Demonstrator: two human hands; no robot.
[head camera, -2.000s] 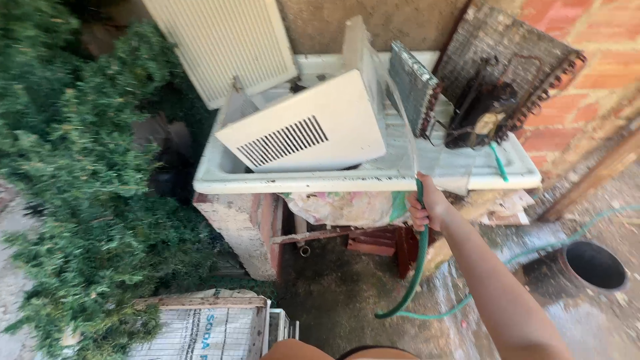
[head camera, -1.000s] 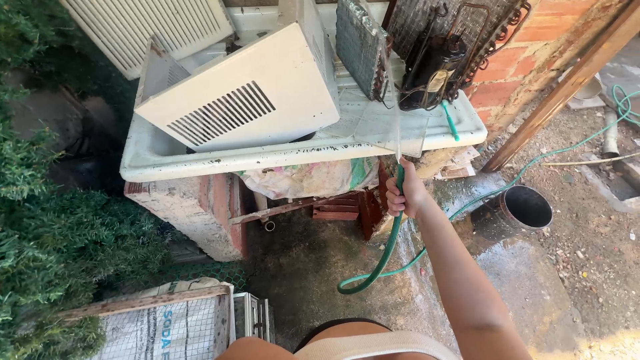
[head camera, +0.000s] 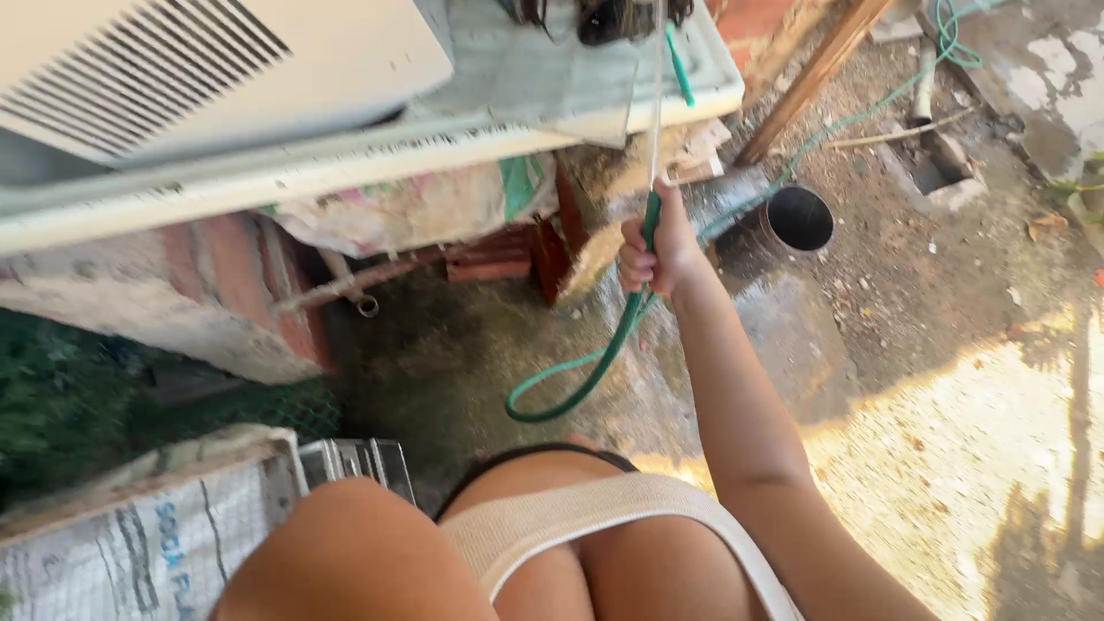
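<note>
My right hand (head camera: 660, 246) grips a green garden hose (head camera: 617, 345) near its end, and a thin jet of water shoots upward in view from it toward the sink. The hose loops below the hand. Beyond lies a white enamelled sink counter (head camera: 535, 134). On its left rests a white slotted appliance casing (head camera: 345, 52). A dark compressor (head camera: 604, 19) shows only partly at the top edge, with a green stick-like object (head camera: 680, 65) beside it on the counter. My left hand is out of view; only part of that arm or shoulder shows at the lower left.
A brick support (head camera: 233, 276) carries the counter, with a stuffed sack (head camera: 414, 207) beneath. A dark cylindrical container (head camera: 799, 217) stands on the wet ground at right, near a leaning wooden post (head camera: 811, 78). At lower left is a wood-framed mesh panel (head camera: 285, 457).
The view has shifted down and closer over two seconds, so the panel and finned coil seen earlier are out of frame. My right hand still holds the hose.
</note>
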